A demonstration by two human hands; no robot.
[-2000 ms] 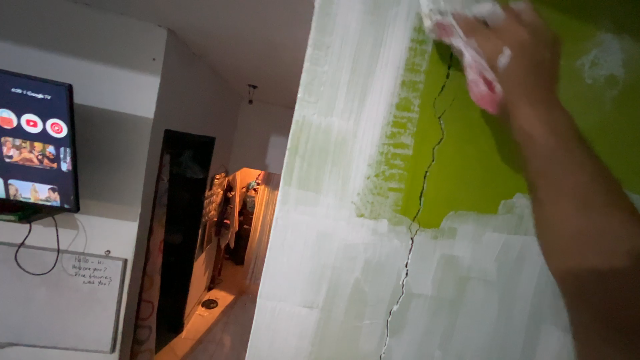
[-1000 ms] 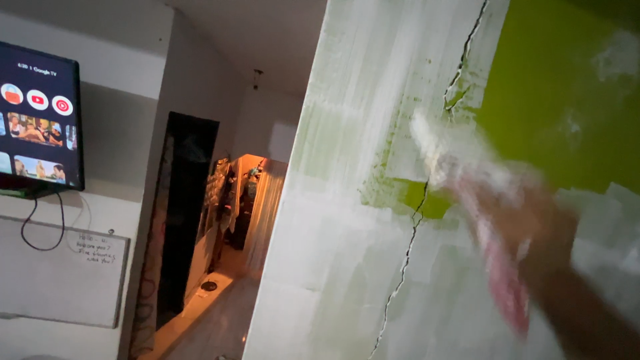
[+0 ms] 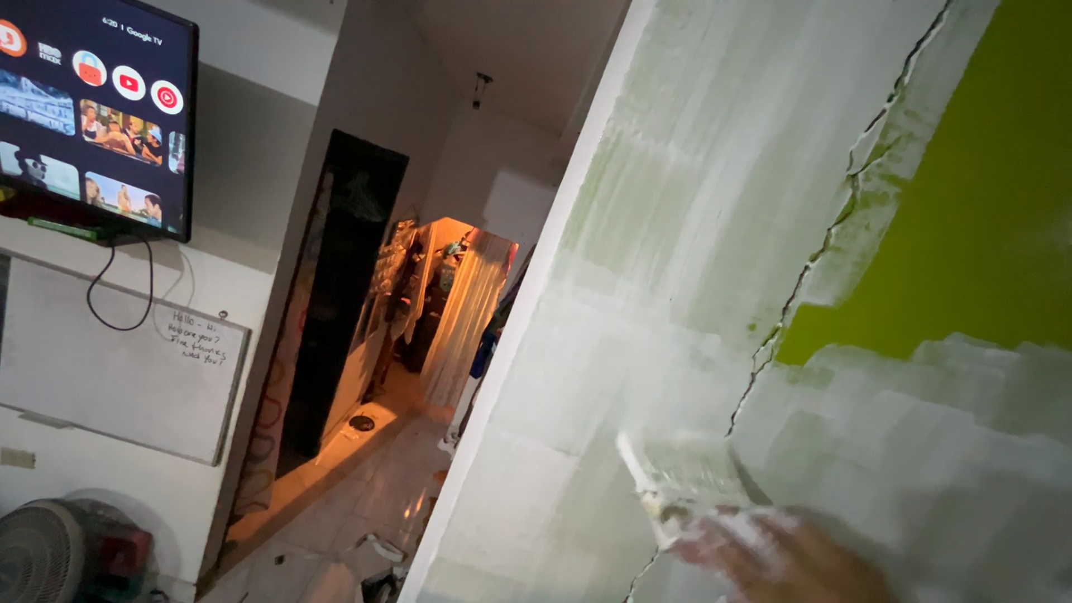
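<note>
My right hand, smeared with white paint and blurred, grips a paintbrush at the lower right. White paint coats the brush's bristles, which lie against or very close to the wall beside a long crack. The crack runs slanting down the wall and passes behind the brush. Streaky white paint covers much of the wall, with green showing through thinly. A patch of solid green wall remains at the upper right. My left hand is out of view.
The painted wall ends at a white vertical edge. Beyond it are a tiled floor, a dark door and an orange-lit doorway with a curtain. At left are a television, a whiteboard with writing and a fan.
My right hand and the brush have moved down the wall, from the top of the crack to its lower part. White paint now covers green beside the crack. The view has shifted.
</note>
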